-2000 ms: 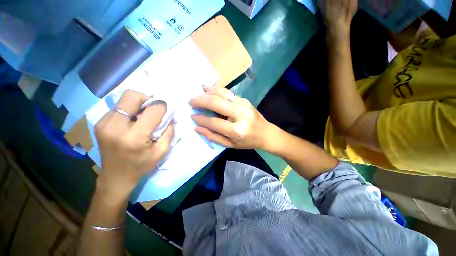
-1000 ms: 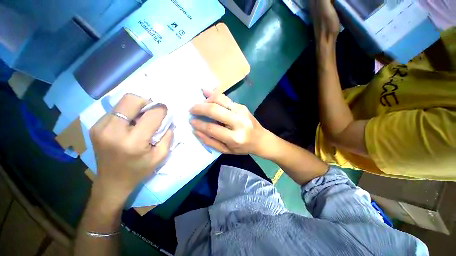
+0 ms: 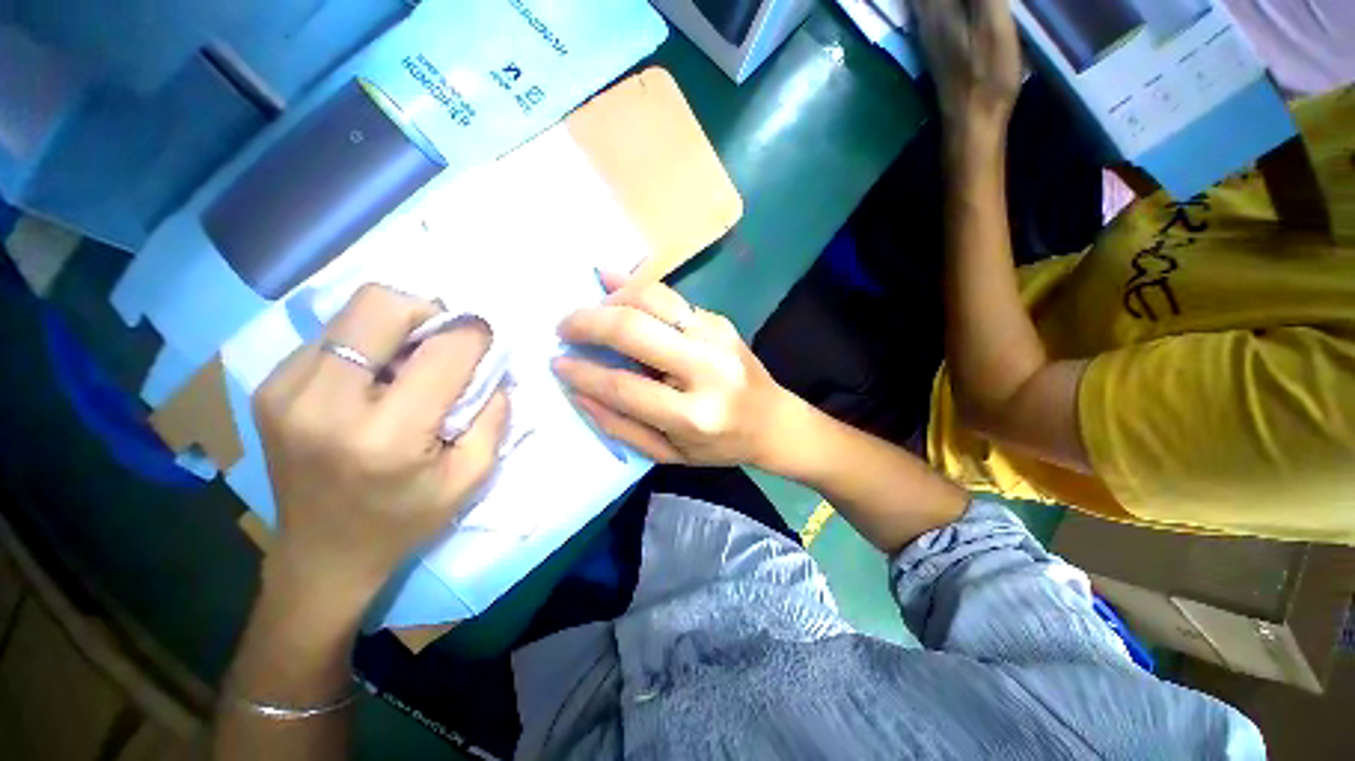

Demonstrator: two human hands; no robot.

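A flat unfolded carton (image 3: 513, 186), light blue and white with a printed dark cylinder (image 3: 320, 186) and "HUMIDIFIER" text, lies on the green bench. Its brown flap (image 3: 654, 171) sticks out at the right end. My left hand (image 3: 372, 416) pinches a crumpled white cloth (image 3: 479, 390) between thumb and fingers, against the glaring white panel. The cloth partly blends with the panel. My right hand (image 3: 676, 372) lies on the carton to the right of the cloth, fingers a little apart and pointing left, with nothing visible in it.
Large light blue boxes (image 3: 112, 112) stand at the upper left. A white-edged box (image 3: 736, 30) is at the top. A person in yellow (image 3: 1219, 402) at the right holds a blue and white box (image 3: 1174, 104). Brown cartons (image 3: 1189, 595) are at the lower right.
The carton and my left hand sit slightly further left in view. Both hands keep the same poses. The neighbour's box has come further into view and turned.
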